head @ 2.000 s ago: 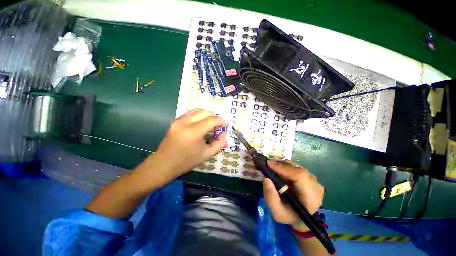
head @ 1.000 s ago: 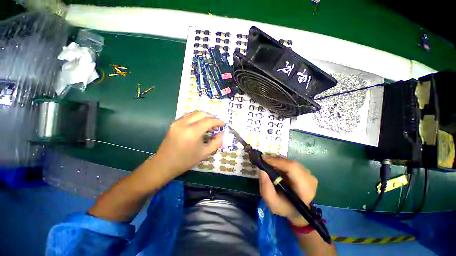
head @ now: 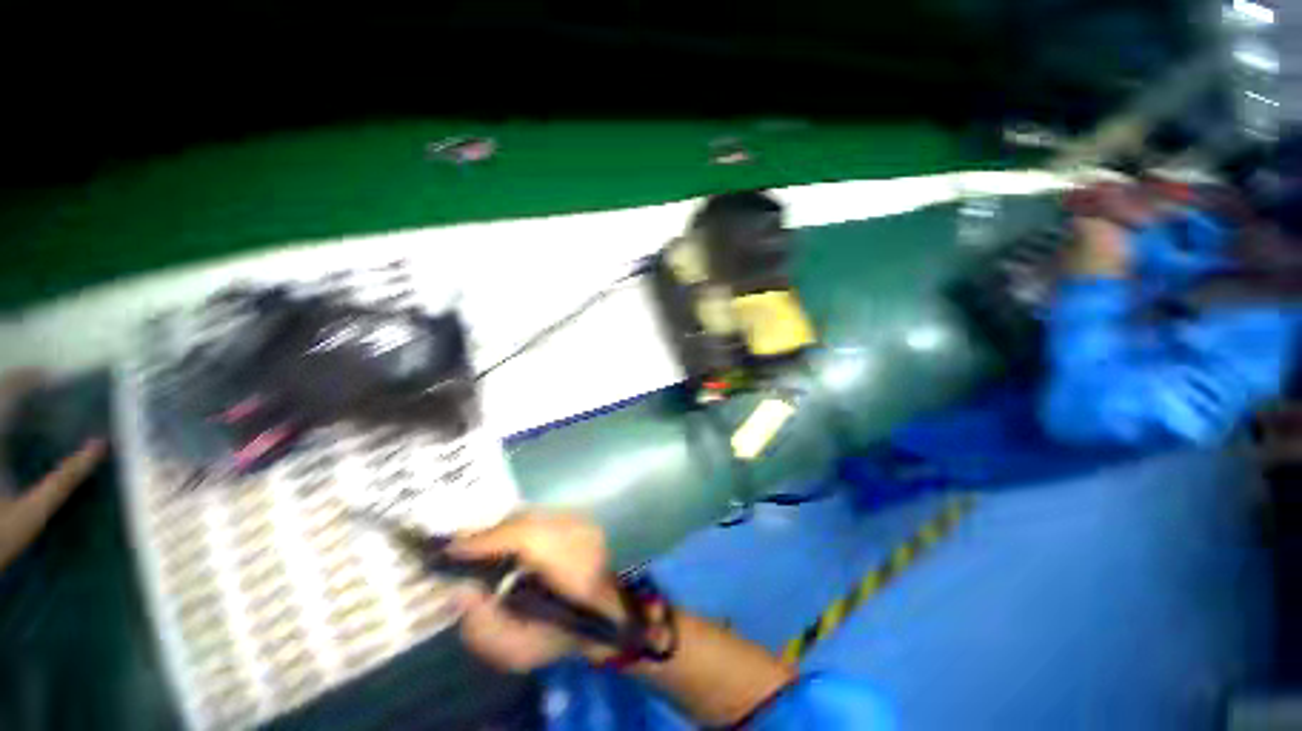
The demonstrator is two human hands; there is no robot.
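Observation:
The picture is blurred. My right hand point(head: 540, 588) is closed around the black soldering iron point(head: 571, 614), whose tip points up and left over the white component sheet point(head: 307, 571). Rows of tan and dark parts show on the sheet. My left hand point(head: 43, 500) is cut off by the left edge; its fingers are seen only in part, and whether it holds anything cannot be told. A dark blurred pile of circuit boards with pink patches point(head: 261, 449) lies at the sheet's upper left, beside the black fan point(head: 386, 364).
The soldering station point(head: 714, 307) with a yellow sponge point(head: 773, 323) and red light stands right of the fan. A yellow label point(head: 761, 427) hangs below it. Another person in blue sleeves point(head: 1142, 343) works at the far right of the bench. Blue floor with a yellow-black stripe lies below.
The view has swung right, so the bench things sit further left. My left hand has moved away from the iron's tip to the left edge. The other person has come into view.

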